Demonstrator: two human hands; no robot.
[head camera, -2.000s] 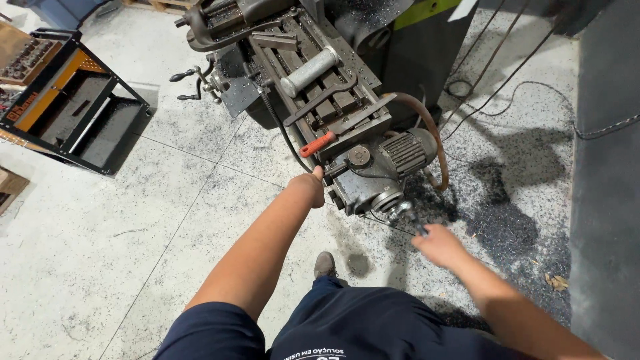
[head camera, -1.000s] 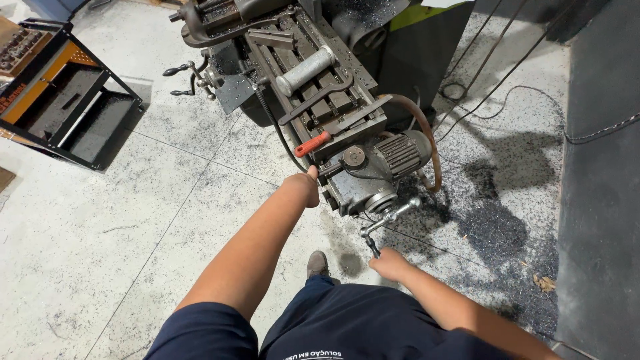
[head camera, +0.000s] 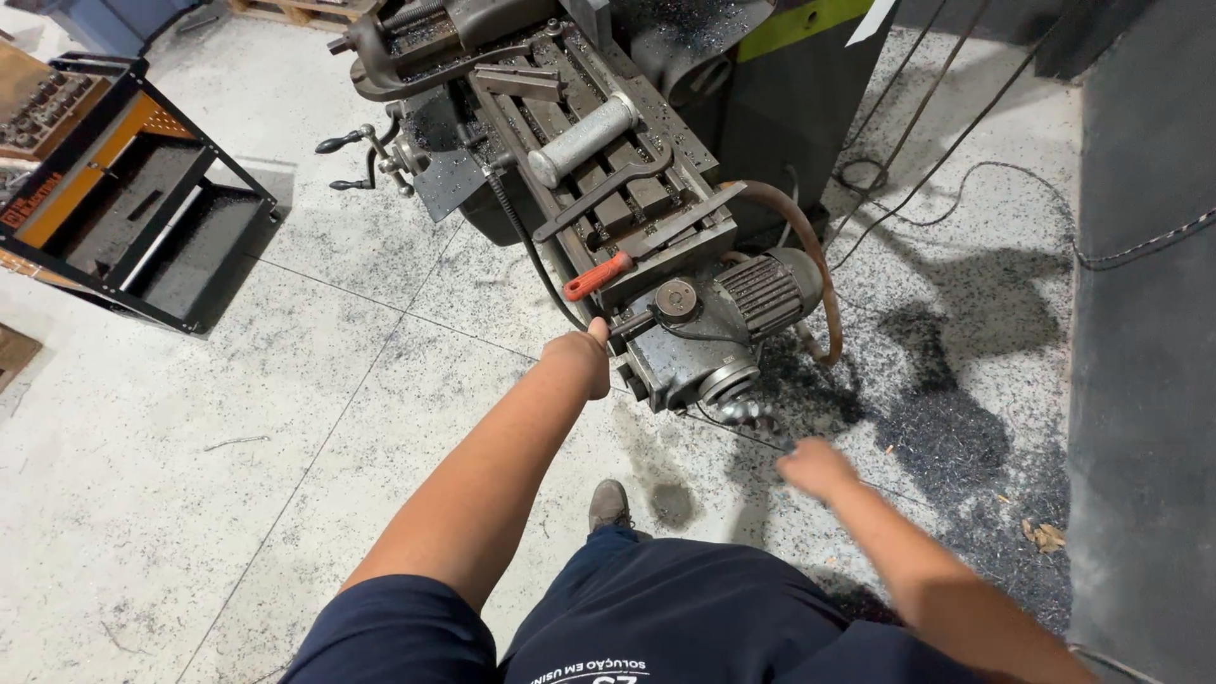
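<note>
Metal chips cover parts of a milling machine's slotted table (head camera: 703, 157). My left hand (head camera: 581, 359) is closed around the end of a dark lever (head camera: 632, 326) at the table's near end. My right hand (head camera: 815, 467), blurred, is closed on the handle of the metal crank (head camera: 746, 410), which is blurred too, below the gearbox (head camera: 679, 361). On the table lie a file with an orange handle (head camera: 598, 275), an open-ended wrench (head camera: 603, 195) and a grey metal cylinder (head camera: 584, 140). A finned electric motor (head camera: 768, 290) sits beside the gearbox.
A tool cart (head camera: 142, 204) stands at the left. A machine vise (head camera: 418, 47) is at the table's far end, with crank handles (head camera: 356, 157) to its left. Cables (head camera: 912, 123) hang at the right near a dark wall (head camera: 1145, 380). Chips (head camera: 936, 427) lie heaped on the floor.
My right hand and the crank have moved, from below the gearbox one second ago to further right now. My left hand has stayed at the lever.
</note>
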